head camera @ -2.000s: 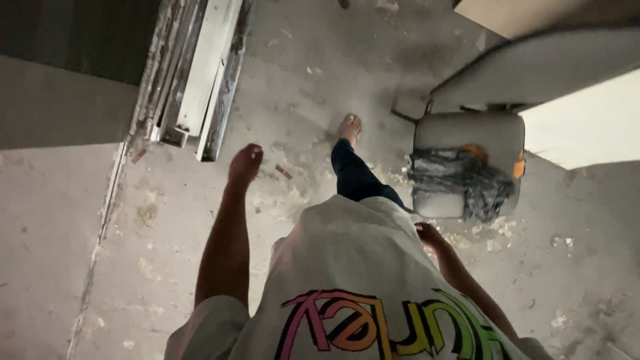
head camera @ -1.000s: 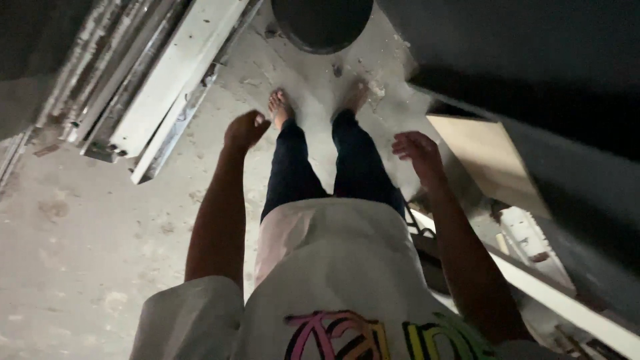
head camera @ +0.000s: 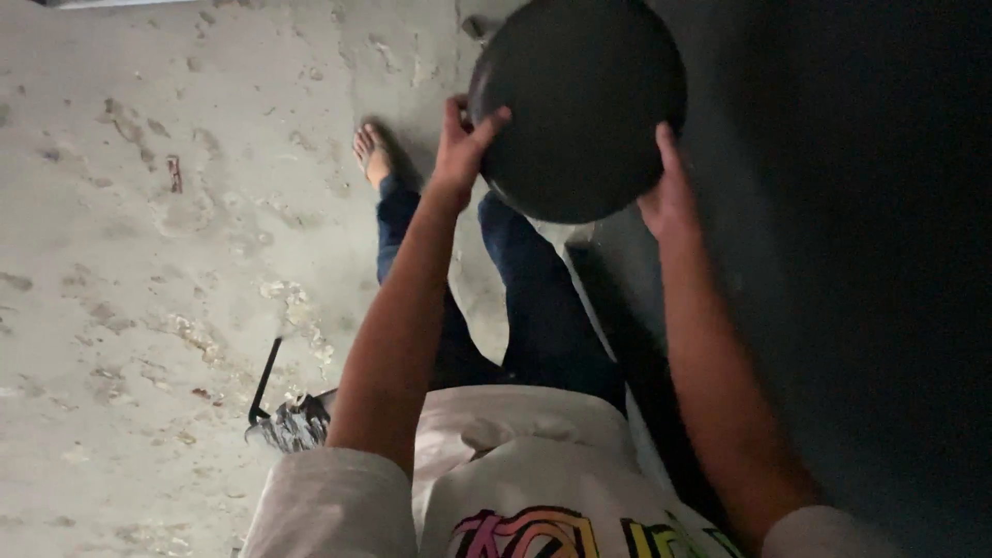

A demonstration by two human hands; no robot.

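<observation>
Between my two hands is a round black disc-shaped object (head camera: 577, 108) with a smooth top, perhaps a stool seat or lid; what lies beneath it is hidden. My left hand (head camera: 465, 151) grips its left rim, with the thumb on top and the fingers at the side. On the opposite rim, my right hand (head camera: 670, 178) holds the lower right edge, its fingers mostly hidden underneath. The object is above my legs and bare foot, over the floor.
Grey concrete floor (head camera: 194, 256) with stains and flaking patches spreads to the left. A dark panel or surface (head camera: 852, 232) fills the right side. Crumpled dark plastic (head camera: 294, 425) and a thin black bar (head camera: 267, 378) are beside my left forearm.
Both hands have come to the round black object, which stood on the floor ahead of my feet one second ago, and now grip it. The view has turned greatly.
</observation>
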